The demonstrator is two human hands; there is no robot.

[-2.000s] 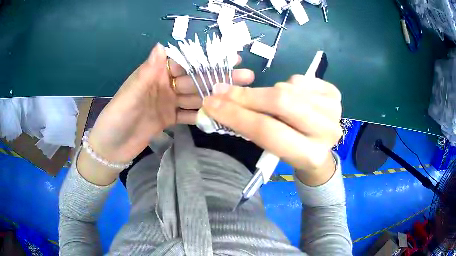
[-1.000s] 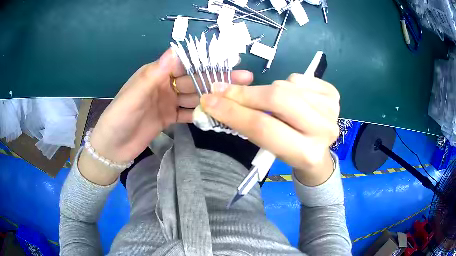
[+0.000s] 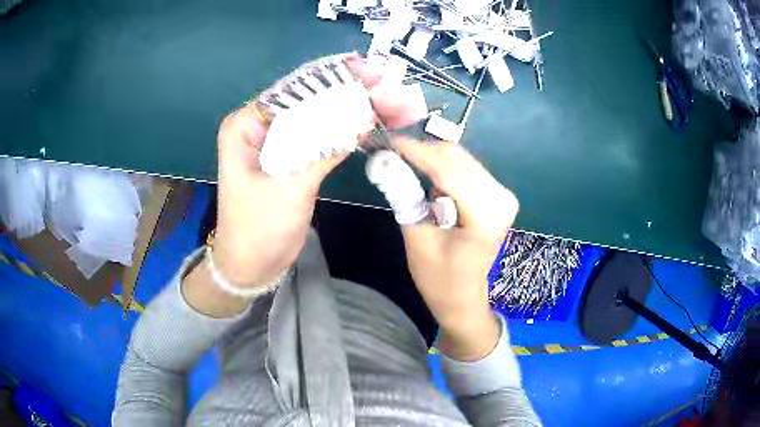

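My left hand [image 3: 271,204] is closed around a fan of thin metal rods with white tabs [image 3: 317,125]; the tabs lie side by side in a curved row. My right hand [image 3: 458,196] meets the bunch at its right side, its fingertips on thin dark rod ends [image 3: 377,139]. A ribbed white wrap [image 3: 396,182] covers one digit of my right hand. The pen-like knife cannot be made out. A tangled pile of tabbed rods [image 3: 467,37] lies on the bench behind my hands.
The dark green bench [image 3: 583,158] has blue-handled snips [image 3: 679,96] and clear plastic bags [image 3: 725,50] at right. Below its edge are a blue crate of silver rods [image 3: 533,271], a round black base [image 3: 615,298], and white bags [image 3: 104,204] with cardboard at left.
My left hand has turned and closed around the fan, showing the tabs broadside. My right hand has moved down and left; the knife no longer shows. The view has shifted, revealing more pile and the crate.
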